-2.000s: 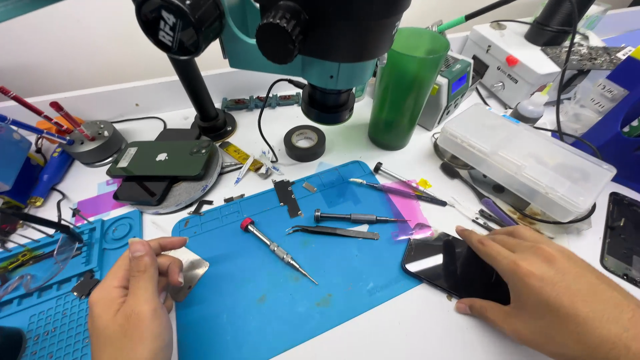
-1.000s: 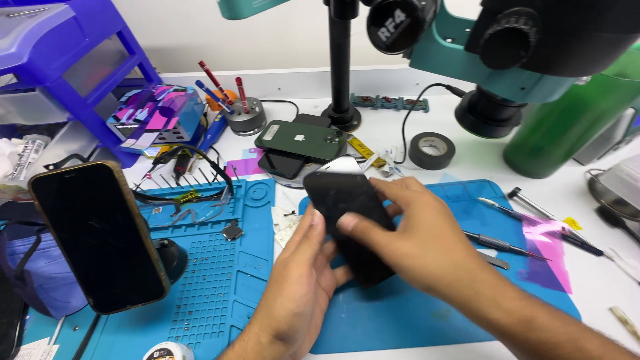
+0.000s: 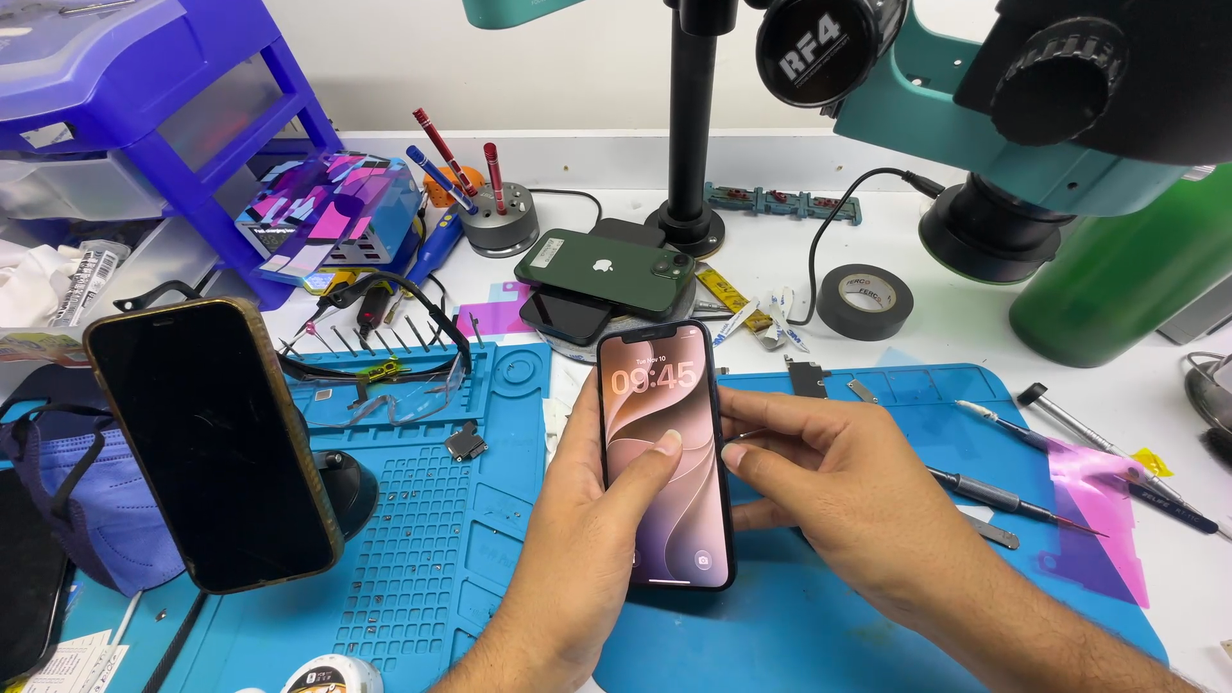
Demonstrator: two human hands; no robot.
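Observation:
A smartphone (image 3: 664,520) with a lit lock screen is held nearly upright over the blue silicone repair mat (image 3: 818,635). My left hand (image 3: 587,520) grips it from the left, with the thumb lying on the glass. At the phone's right edge, my right hand (image 3: 837,472) touches the side with its thumb and fingers. Just behind the phone, a dark green iPhone (image 3: 606,269) lies back up on top of another dark phone (image 3: 565,316). A precision screwdriver (image 3: 1001,496) and a steel strip (image 3: 996,529) lie right of my right hand, partly hidden by it.
At left, another smartphone (image 3: 212,443) stands on a holder before safety glasses (image 3: 385,380). A microscope (image 3: 1001,125) overhangs the back right, near black tape (image 3: 864,301) and a green container (image 3: 1107,279). Purple drawers (image 3: 183,183) stand back left; tweezers (image 3: 1088,462) lie at right.
The view has swung left. My right hand has brought the phone from the right side of the bench to my left hand. Its screen, dark a second ago, is now lit.

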